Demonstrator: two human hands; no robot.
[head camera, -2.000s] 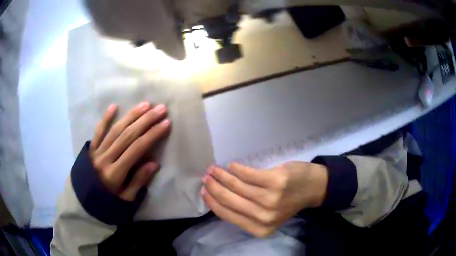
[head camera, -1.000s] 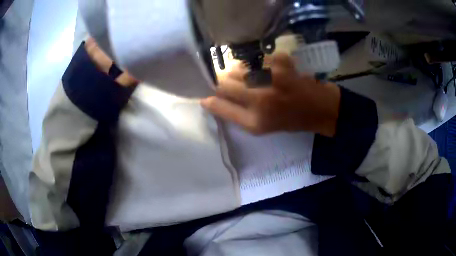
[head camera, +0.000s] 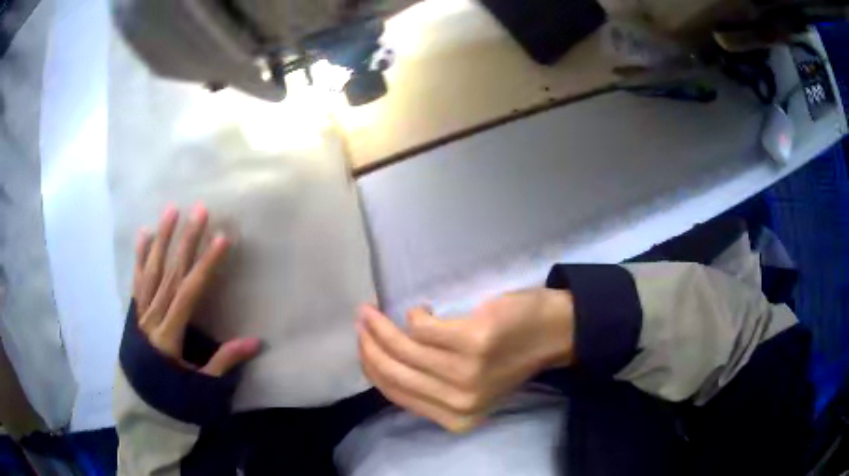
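Observation:
A pale grey-beige fabric panel (head camera: 293, 270) lies on the table, its far part under the brightly lit needle area. My left hand (head camera: 181, 288) is spread on the panel's left part, fingers apart, palm down. My right hand (head camera: 465, 358) is at the panel's right edge near the table front, fingers curled and fingertips at the cloth. Whether it pinches the cloth is hidden. The presser foot area (head camera: 365, 85) is over the far end of the panel; glare hides the needle.
The sewing machine head (head camera: 200, 42) fills the upper left. A dark flat object (head camera: 549, 28) lies on the tan bed (head camera: 456, 93). A slim dark tool (head camera: 675, 91) lies at the right. Pale cloth (head camera: 465, 446) is on the lap. Blue baskets show at the right edge.
One second ago both hands were up by the needle and the machine head hid much of the cloth. Both hands are now lower, on the near part of the panel, which lies flatter.

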